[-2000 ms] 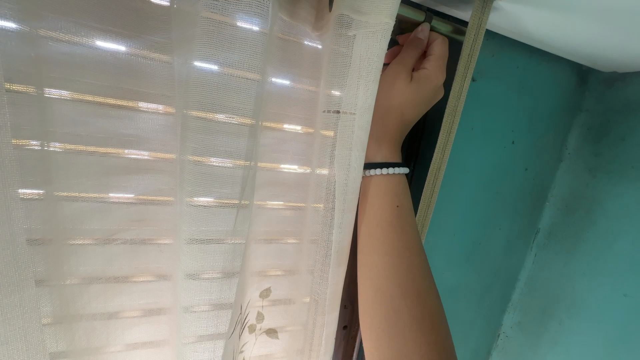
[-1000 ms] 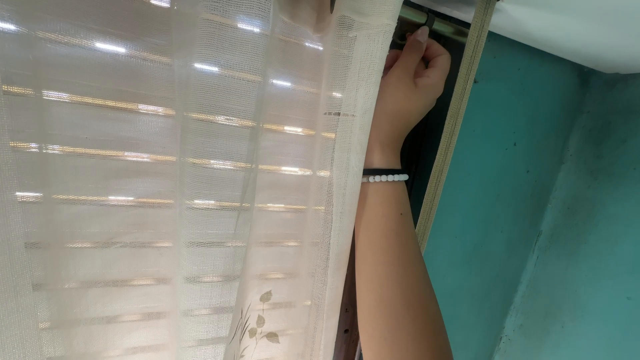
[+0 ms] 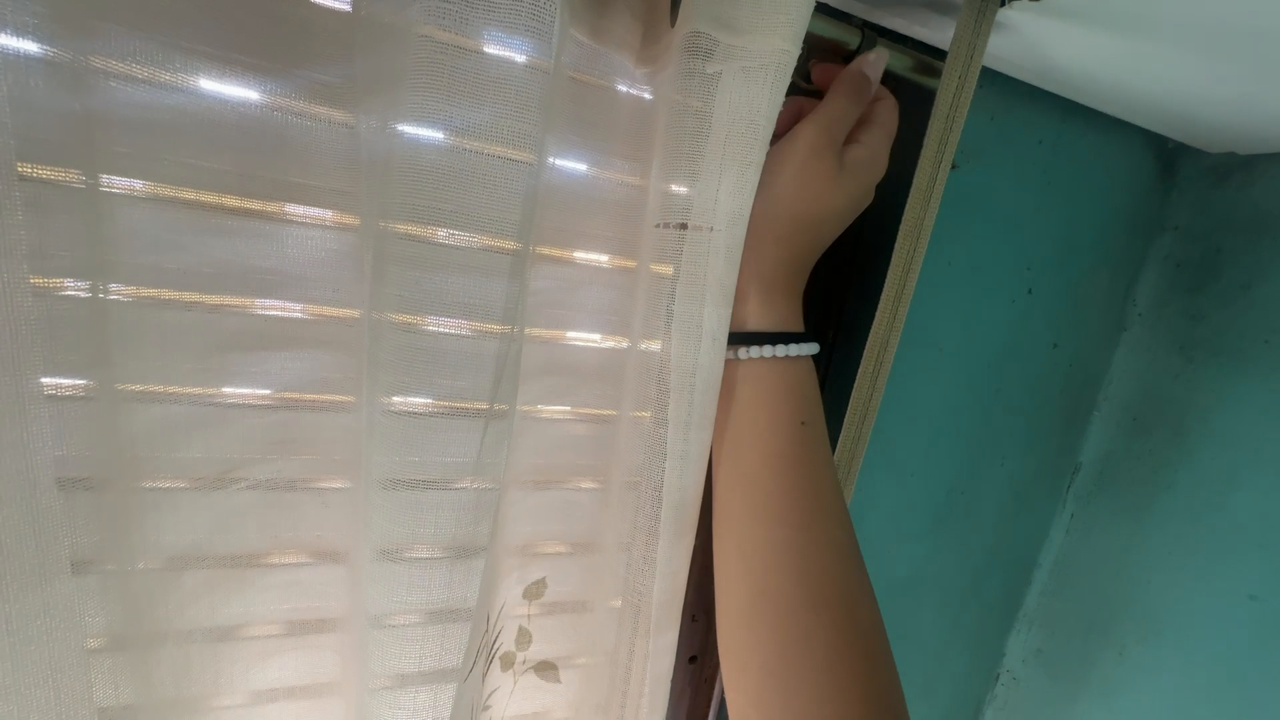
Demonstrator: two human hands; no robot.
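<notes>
My right hand (image 3: 840, 120) is raised beside the right edge of a sheer cream curtain (image 3: 440, 270), with a black band and a white beaded bracelet (image 3: 775, 351) at the wrist. Its fingertips are pinched at a thin dark curved piece (image 3: 860, 38), against a metallic strip (image 3: 915, 66) near the top. The curtain edge partly covers the curled fingers, so the grip shows only in part. My left hand cannot be made out. A blurred brownish shape (image 3: 615, 30) shows through the curtain at the top; what it is cannot be told.
A narrow beige strip (image 3: 915, 240) slants down right of the wrist. Beyond it stand a teal wall (image 3: 1010, 300) and its corner, under a white surface (image 3: 1120, 70). Bright horizontal slits (image 3: 230, 205) show through the curtain. A dark reddish frame (image 3: 694, 620) lies beside the forearm.
Between the earlier frames, the wrist and hand have turned slightly, while the fingertips have stayed near the same dark piece. The curtain looks much the same.
</notes>
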